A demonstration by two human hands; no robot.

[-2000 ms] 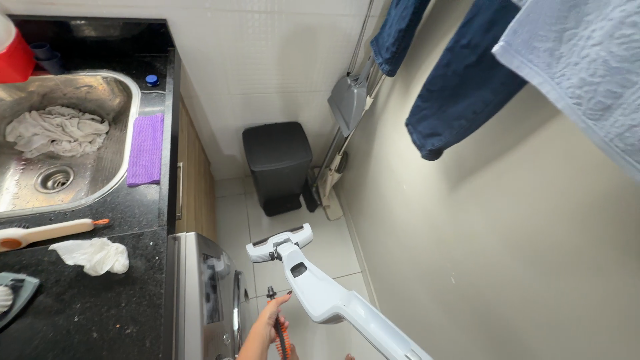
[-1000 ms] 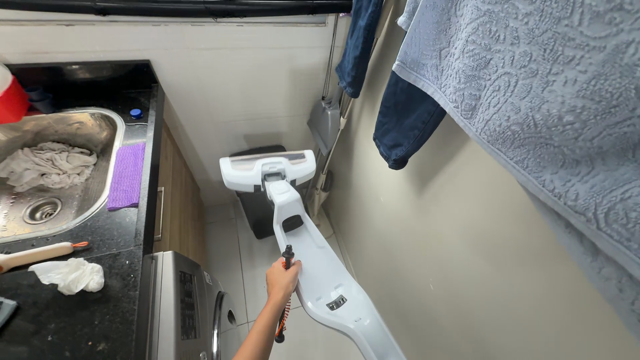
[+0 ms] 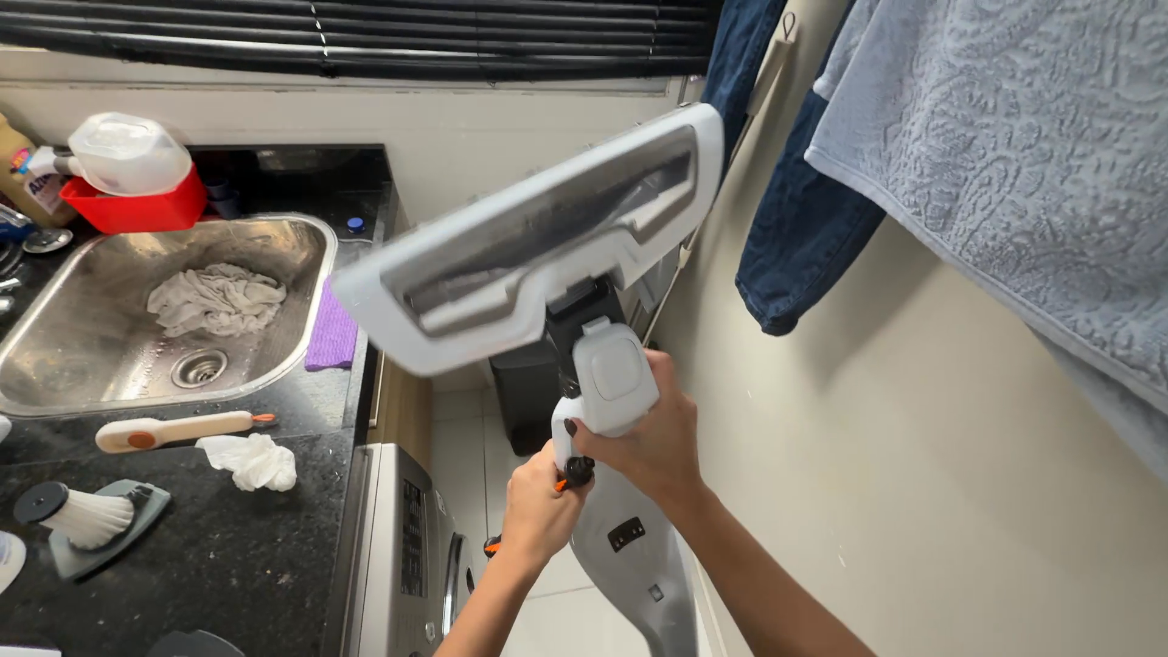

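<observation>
A white upright floor cleaner (image 3: 630,538) is raised, its wide head with a clear window (image 3: 547,246) tilted up in front of me. My right hand (image 3: 652,433) grips the neck just below the head, the thumb near a rounded white cover (image 3: 616,374). To its left, my left hand (image 3: 543,502) is closed round a dark brush roller with orange parts (image 3: 578,471), mostly hidden by the fingers, and is against the cleaner's neck.
On the left, a steel sink (image 3: 319,246) holds a wet cloth (image 3: 217,299); a purple cloth (image 3: 332,330) lies beside it. The black counter (image 3: 246,566) bears a brush (image 3: 173,429) and crumpled tissue (image 3: 251,462). A washing machine (image 3: 392,547), black bin (image 3: 525,401) and hanging towel (image 3: 1013,164) flank me.
The cleaner's head has risen from near the floor to in front of me. My right hand has come into view on its neck. The view has tipped upward, showing the blinds.
</observation>
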